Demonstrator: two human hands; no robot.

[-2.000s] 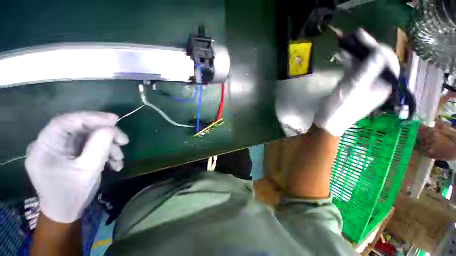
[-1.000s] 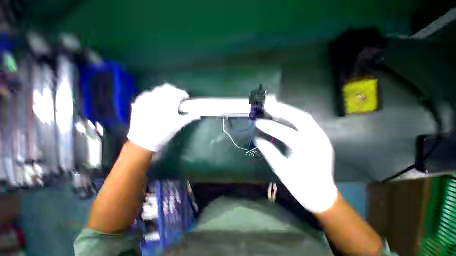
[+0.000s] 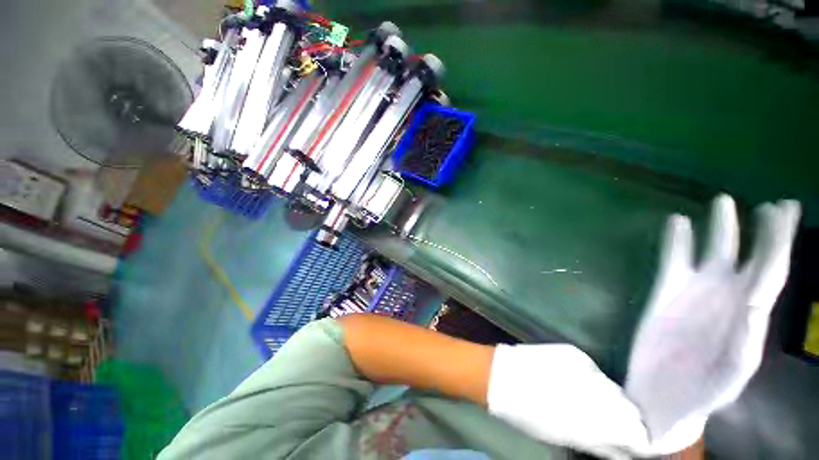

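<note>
My right hand (image 3: 705, 337) is in a white glove at the right, raised over the bench, with its fingers spread and nothing in them. My left hand (image 3: 566, 395), also gloved in white, reaches across below it. Its fingers are at the cuff of the right glove and appear to pinch it; the fingertips are partly hidden. No unit is in either hand. A thin solder wire (image 3: 458, 256) lies along the dark green mat near the front edge. Several silver motor units (image 3: 359, 135) with red wires are stacked side by side at the upper left.
A blue parts bin (image 3: 435, 144) with small dark parts stands beside the stack. A blue basket (image 3: 314, 287) holding parts is below the bench edge. A fan (image 3: 121, 101) is at the far left. A yellow sponge (image 3: 812, 331) is cut off at the right edge.
One second ago both hands held a silver unit; they have let it go. The right hand is now open, with the left at its cuff. The view has turned towards the stacked units.
</note>
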